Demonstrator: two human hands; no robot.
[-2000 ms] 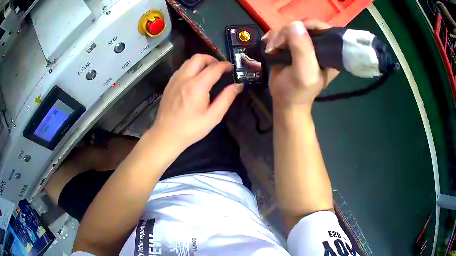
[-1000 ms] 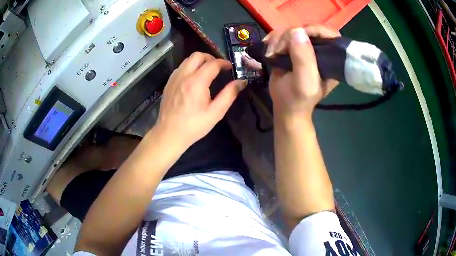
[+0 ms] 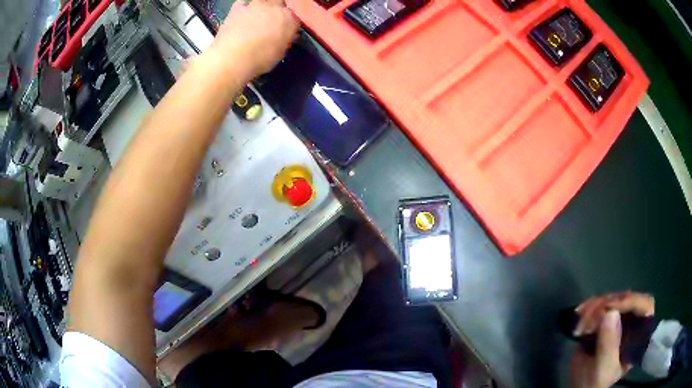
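A black electronic unit [image 3: 429, 250] with a round gold part and a bright reflective face lies on the green worktop [image 3: 485, 288], touched by neither hand. My right hand [image 3: 611, 341] is at the lower right, closed around the thick black corded tool [image 3: 636, 337] with a white-wrapped rear end, away from the unit. My left hand [image 3: 258, 34] is at the top edge, above the machine's corner and beside the orange-red tray. Its fingertips are partly cut off, so I cannot tell whether it holds anything.
The orange-red tray [image 3: 432, 114] holds several black units in its pockets. A dark glossy slab, perhaps a smartphone [image 3: 353, 140], lies between tray and machine. The white-grey machine [image 3: 265, 242] has a red emergency stop [image 3: 297, 192], a yellow-and-black handle [image 3: 248, 104] and a blue-lit screen [image 3: 173, 303].
The view has shifted. My left hand has left the unit and moved forward to the machine's corner. My right hand has carried the tool away from the unit to the right.
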